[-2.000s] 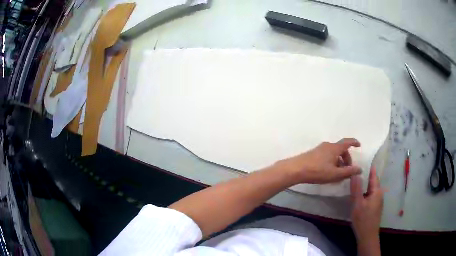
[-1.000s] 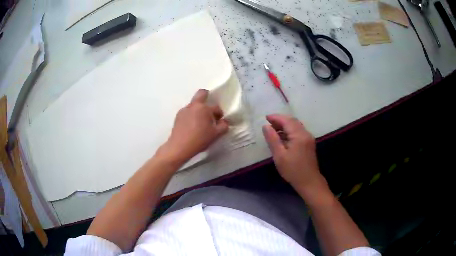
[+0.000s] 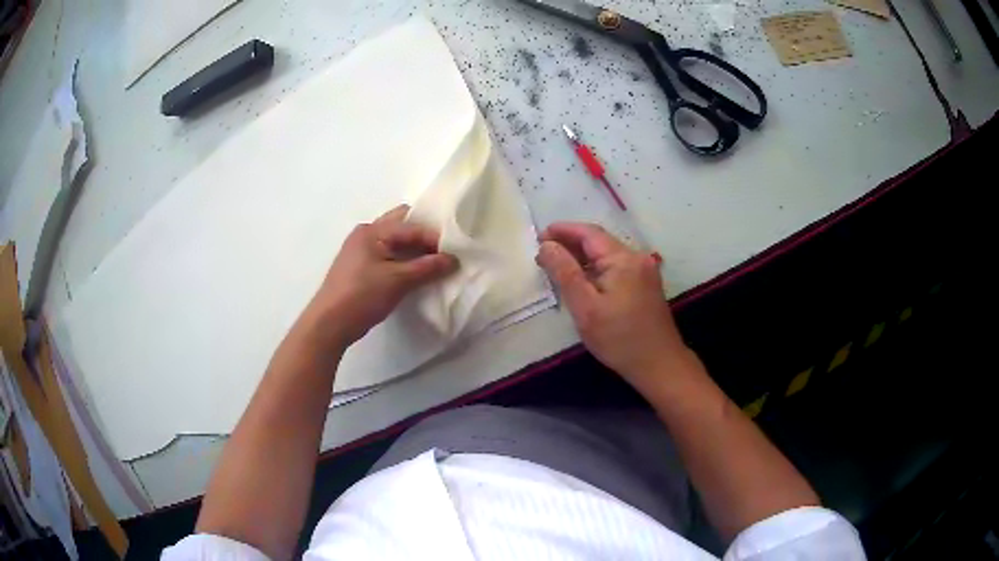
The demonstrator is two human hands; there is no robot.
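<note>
A stack of cream cut fabric plies (image 3: 252, 219) lies on the white table. Its right end is lifted and crumpled in folds. My left hand (image 3: 383, 268) pinches the raised top fabric between thumb and fingers. My right hand (image 3: 608, 290) is at the stack's right edge, thumb and forefinger close together at the ply corner; whether they grip a ply cannot be told. A red pen (image 3: 594, 164) lies just beyond my right hand, which is near its lower end.
Black-handled shears (image 3: 663, 71) lie at the upper right. A dark grey weight (image 3: 219, 79) sits beyond the stack. A tan paper ticket (image 3: 807, 38) is at the far right. Tan card pieces (image 3: 68, 422) and white cloth lie at the left. Dark specks dot the table (image 3: 767, 197).
The view has swung right and closer since the earliest frame. My left hand has raised the top fabric into larger folds. My right hand has moved from beside the stack to its edge.
</note>
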